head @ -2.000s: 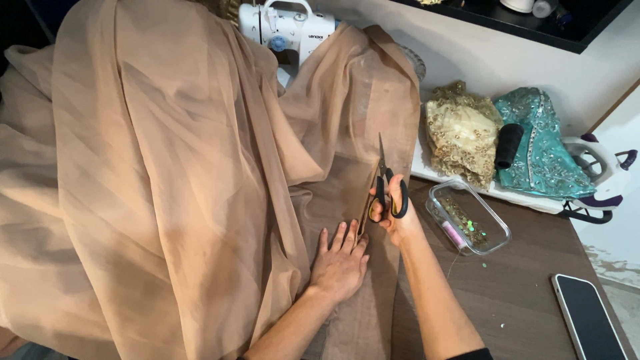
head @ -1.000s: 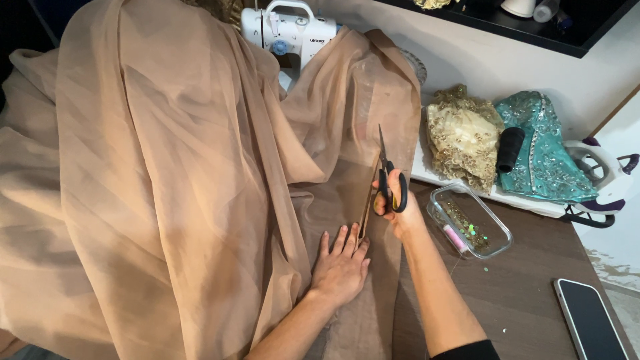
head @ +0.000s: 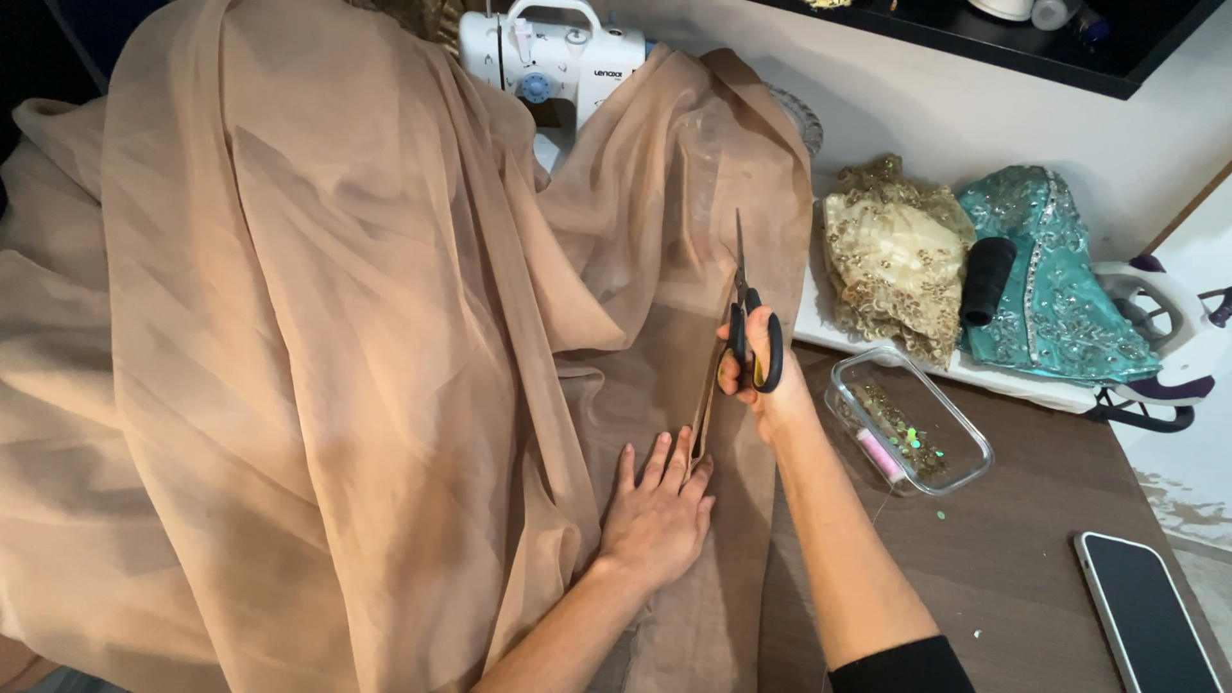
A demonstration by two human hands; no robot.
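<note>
Sheer tan fabric (head: 385, 318) lies in deep folds over the left and middle of the table. My left hand (head: 659, 520) rests flat on it, fingers spread, beside the lower end of a long slit or folded edge. In my right hand (head: 760, 371) are scissors with black handles (head: 775, 342), fingers through the loops. Their blades point away from me, at the upper end of that slit, and look nearly closed on the fabric.
Behind the fabric stands a white sewing machine (head: 568, 58). At right are a glass container (head: 972, 462) with sequins and a pink spool, gold lace fabric (head: 895, 250), teal beaded fabric (head: 1049, 279), a black cylindrical object (head: 988, 279), an iron (head: 1145, 298) and a phone (head: 1150, 616) on the table (head: 1020, 539).
</note>
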